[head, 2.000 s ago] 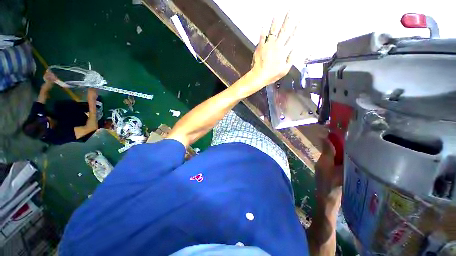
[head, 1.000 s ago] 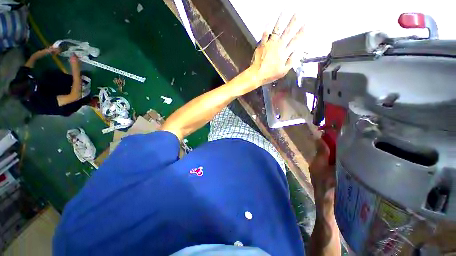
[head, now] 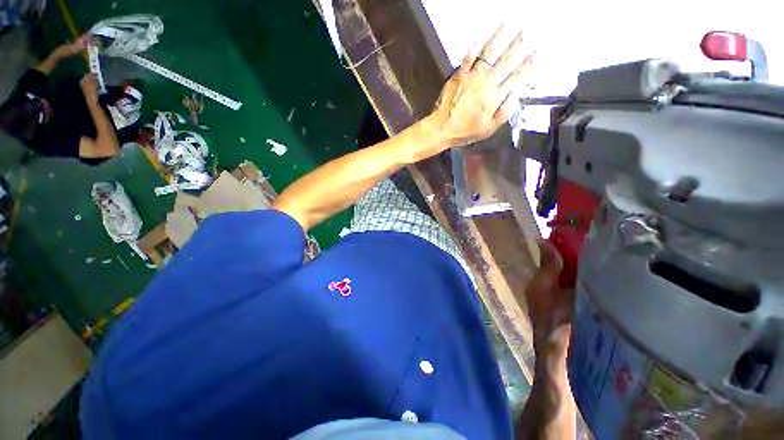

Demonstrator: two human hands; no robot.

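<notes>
The grey motor housing of the cutting machine [head: 670, 180] fills the right side. My right hand [head: 550, 288] is closed on its red handle [head: 574, 228], partly hidden by the housing. The shiny base plate [head: 481, 185] juts over the table edge. My left hand [head: 481, 93] lies with fingers spread on the edge of the overexposed white sheet [head: 584, 30], left of the machine's front, and holds nothing. The knife and the cut line cannot be made out in the glare.
The worn brown table edge [head: 387, 77] runs diagonally beside my body, with a white strip hanging at its top. On the green floor [head: 249, 77] at left, a person [head: 73, 112] handles white strips. Cardboard [head: 211, 206], a strip pile [head: 180, 155] and scraps lie near.
The view has shifted, so the floor items and person sit further left and higher. My left hand stays flat and spread on the sheet's edge. My right hand stays on the red handle.
</notes>
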